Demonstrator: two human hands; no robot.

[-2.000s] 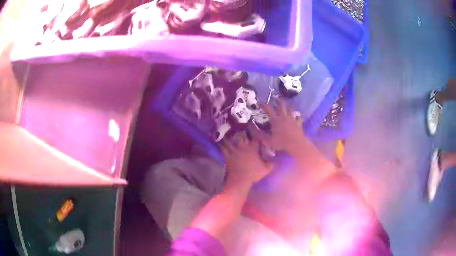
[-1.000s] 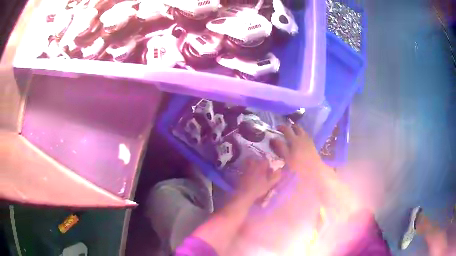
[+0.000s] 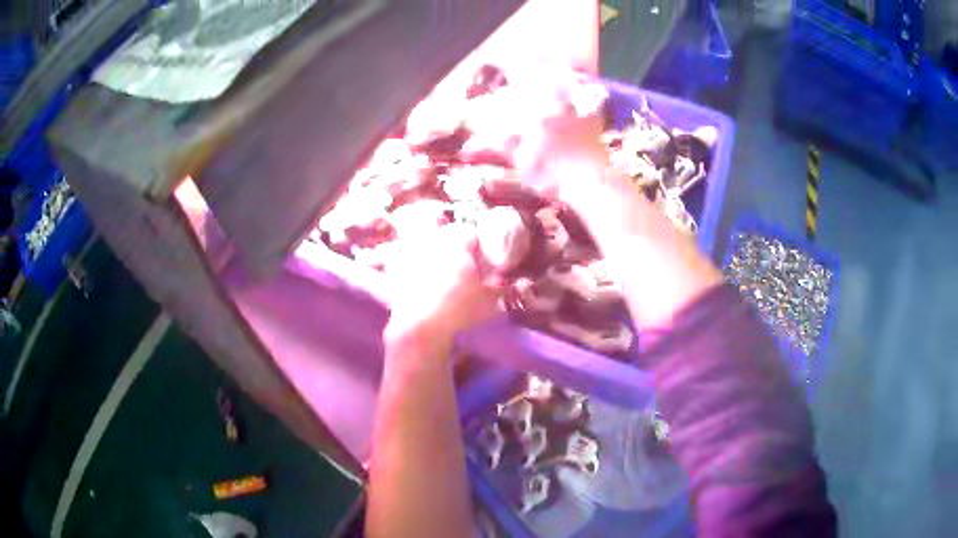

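Note:
A large blue-violet bin full of white-and-dark toy motorbike units stands in front of me. My left hand is over the bin's near side, at the units. My right hand reaches farther in, over the middle of the pile. Strong pink-white glare washes out both hands, so the fingers and any grip are not clear. More white toy units lie with a crumpled clear bag in the lower blue bin.
A metal partition stands left of the large bin. On the dark green belt lie an orange tube and a white bottle. A blue bin of small parts stands on the floor at right, near yellow-black tape.
My hands have moved up from the lower bin into the large upper bin. The view has shifted, showing more of the large bin, the partition and the floor beyond.

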